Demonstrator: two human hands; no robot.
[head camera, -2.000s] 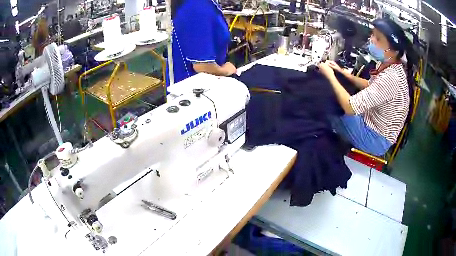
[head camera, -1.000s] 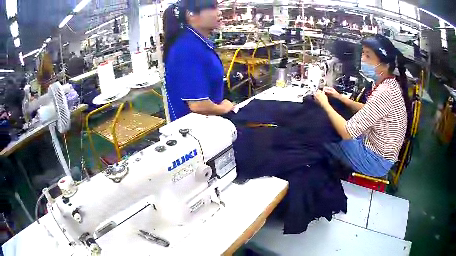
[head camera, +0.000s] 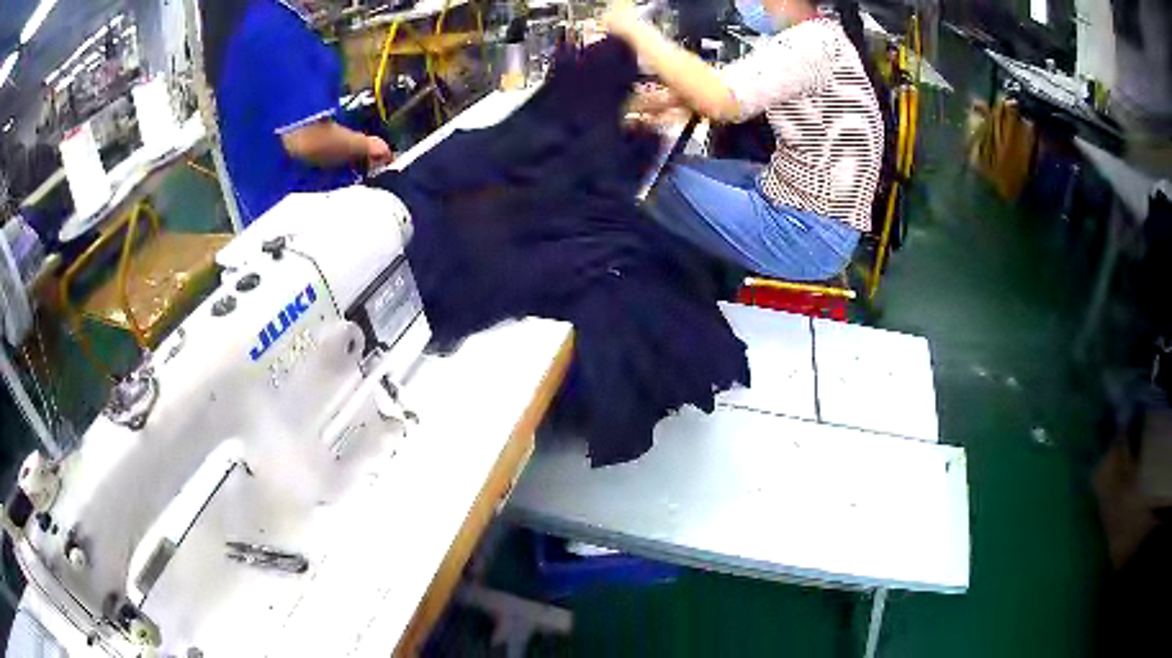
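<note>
Neither my left hand nor my right hand is in the picture. The white JUKI sewing machine (head camera: 276, 341) stands at the left on its white table (head camera: 443, 418). The dark thread snips (head camera: 266, 557) lie on the table beside the machine arm, untouched. The needle area is at the lower left edge, partly cut off and hard to make out.
Dark cloth (head camera: 566, 244) lies behind the machine and hangs over the table edge. A seated person in a striped shirt (head camera: 823, 135) lifts part of it. A person in blue (head camera: 276, 109) stands behind. A pale bench (head camera: 771, 495) is at the right. Thread cones (head camera: 81, 167) stand left.
The view has swung right and down, so the machine sits further left. The seated person's arm has risen, lifting part of the dark cloth.
</note>
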